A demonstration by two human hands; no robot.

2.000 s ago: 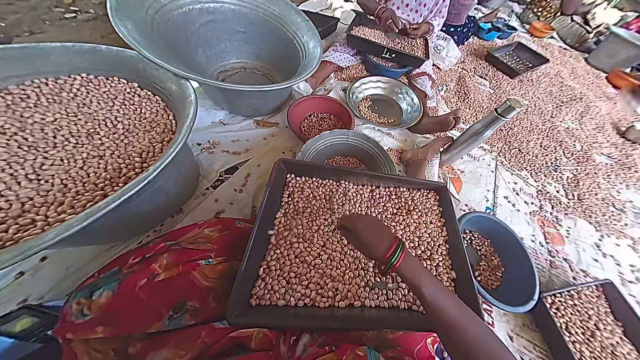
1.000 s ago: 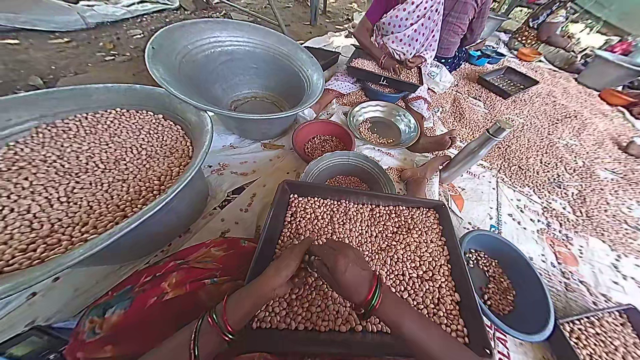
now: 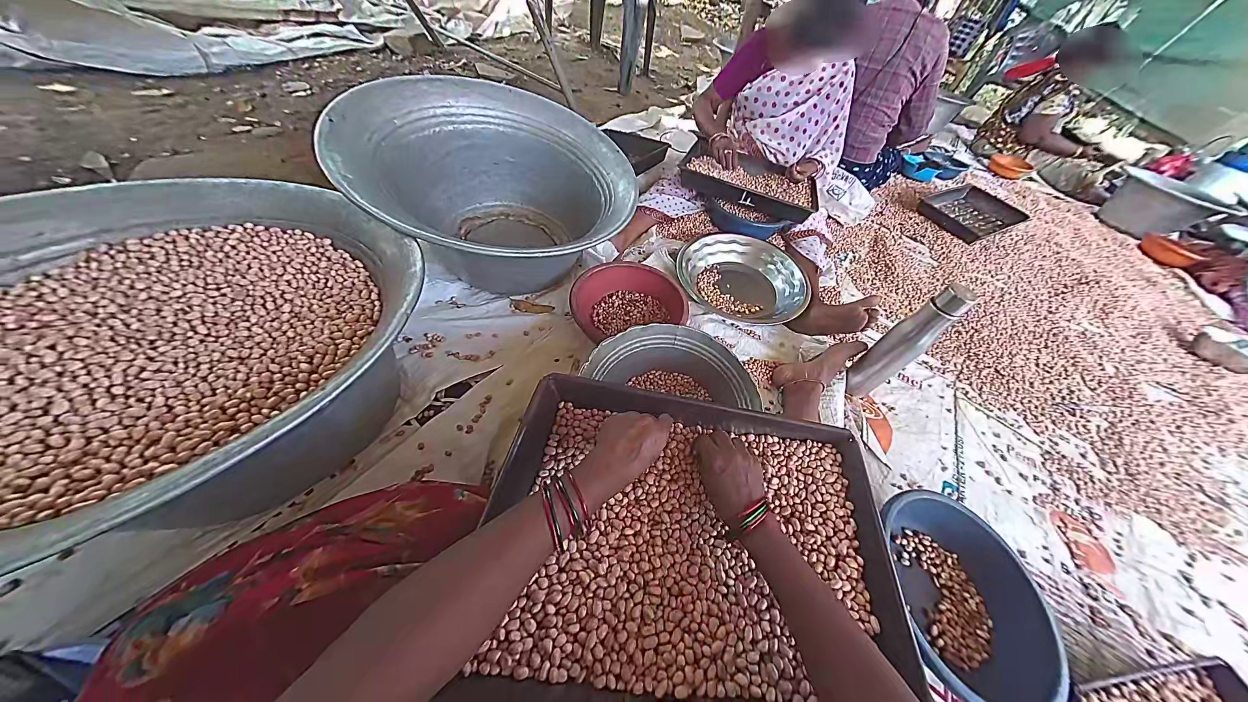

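A dark rectangular tray (image 3: pixel 870 507) full of shelled nuts (image 3: pixel 648 595), which look like peanuts, lies in front of me. Near its far side, my left hand (image 3: pixel 632 450) is over the nuts with its fingers curled. Just to the right, my right hand (image 3: pixel 729 476) touches the nuts, its fingers also curled and pointing away from me. A narrow gap parts the two hands. Whether either hand holds a nut is hidden by the fingers. Bangles circle both wrists.
A large metal tub (image 3: pixel 385 390) of nuts stands left, beside a wide metal basin (image 3: pixel 507 156). Beyond the tray are a metal bowl (image 3: pixel 726 366), a red bowl (image 3: pixel 585 292) and a steel bowl (image 3: pixel 770 283). A steel bottle (image 3: pixel 907 341) leans nearby; a blue-grey basin (image 3: pixel 1024 604) stands right. People sit beyond.
Two seconds ago only my right hand showed, over the tray. One second ago both hands were together above the nuts; now they are apart and nearer the tray's far side.
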